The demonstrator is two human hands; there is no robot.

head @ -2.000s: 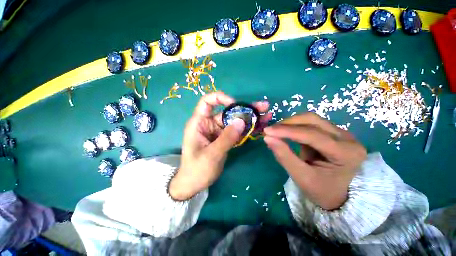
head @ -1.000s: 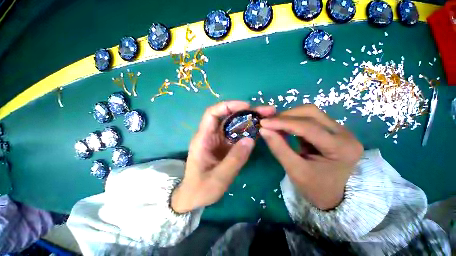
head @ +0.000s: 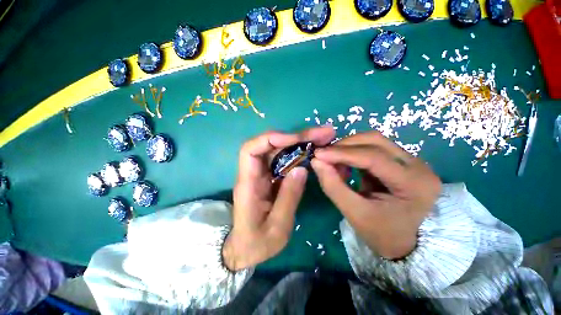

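A dark faceted dome unit (head: pixel 289 159) is held near the middle of the view, tilted. My left hand (head: pixel 264 200) grips it between thumb and fingers from the left. My right hand (head: pixel 378 187) has thumb and index fingertips pinched together at the unit's right rim. A thin amber strip lies across the unit's face towards the right fingertips. The strip's end and whatever is between the right fingertips are hidden or too small to tell.
Several dark units (head: pixel 261 26) stand in a row on the yellow stripe. Amber flexible strips (head: pixel 224 86) lie ahead. Smaller silvery domes (head: pixel 160 148) are at left. White bits (head: pixel 473 117), tweezers (head: pixel 527 140) and a red bin (head: pixel 544 46) are at right. Another person's sleeve (head: pixel 27 280) shows lower left.
The held unit has tilted, and the amber strip that hung at its lower right now lies over its face. My right fingertips moved slightly left against the rim. The view shifted a little.
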